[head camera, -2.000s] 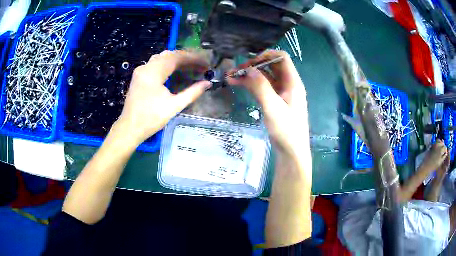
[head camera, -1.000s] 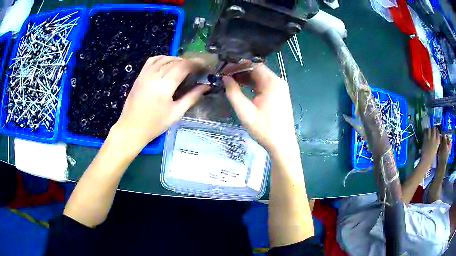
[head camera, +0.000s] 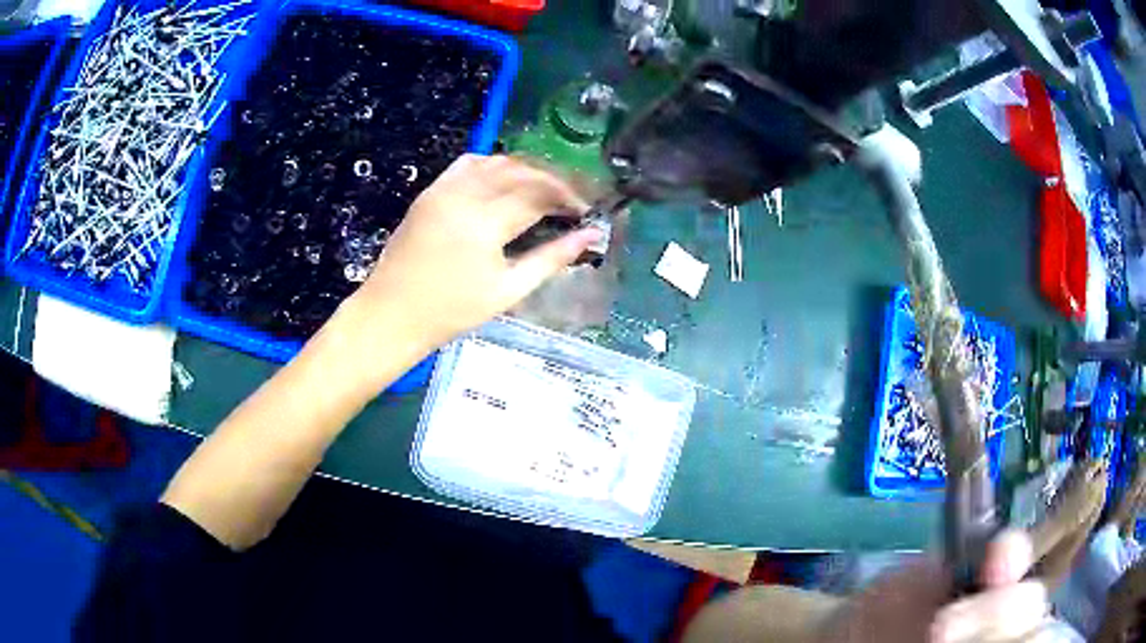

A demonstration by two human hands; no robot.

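Observation:
My left hand (head camera: 471, 258) is at the small fixture block (head camera: 596, 239) under the press head (head camera: 723, 132). Its thumb and fingers pinch around something thin and dark there, too small and hidden to name. My right hand (head camera: 999, 597), blurred at the bottom right, is closed around the lower end of the long wrapped press lever (head camera: 936, 320). The clear plastic box (head camera: 434, 433), with a white label and thin pins in it, lies nearest my body.
A blue tray of pins (head camera: 157, 305) and a wider blue tray of dark rings (head camera: 500, 94) are on the left. Loose pins (head camera: 736, 243) and a white paper square (head camera: 681, 269) lie right of the press. A smaller blue tray (head camera: 882, 475) is at right, near another person's hand (head camera: 1078, 502).
My right hand has left the fixture and moved down right onto the lever. My left hand stays at the fixture. The view has shifted, and the white paper square now shows.

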